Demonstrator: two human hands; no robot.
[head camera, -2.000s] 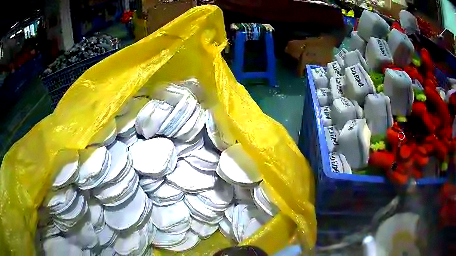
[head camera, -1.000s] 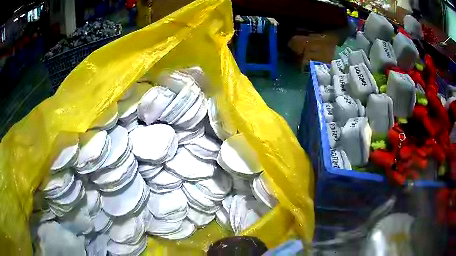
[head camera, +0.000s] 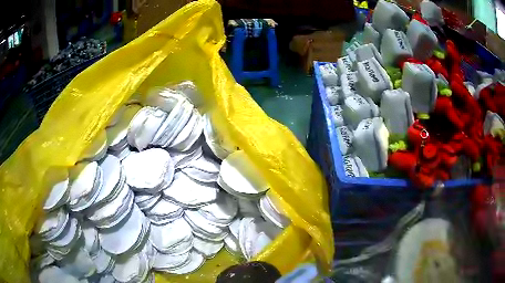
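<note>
Round white fabric discs (head camera: 148, 170) lie in loose, overlapping stacks inside a wide-open yellow plastic bag (head camera: 266, 130). Some stacks lean on their sides, others lie nearly flat. Neither of my hands can be made out in the picture. A dark rounded thing (head camera: 248, 273) and a pale-blue piece (head camera: 299, 274) are cut off by the bottom edge, in front of the bag; I cannot tell what the dark thing is.
A blue crate (head camera: 382, 190) at the right holds lettered grey-white blocks (head camera: 396, 110) and red plush parts (head camera: 437, 157). A blurred pale round object (head camera: 426, 251) is at the lower right. Behind stand a blue stool (head camera: 253, 52), a carton (head camera: 318, 47) and a dark basket (head camera: 39, 91).
The whole view has shifted, so the bag, crate and stool sit further left. The discs keep their arrangement. The pale round object at the lower right looks larger and clearer than one second ago.
</note>
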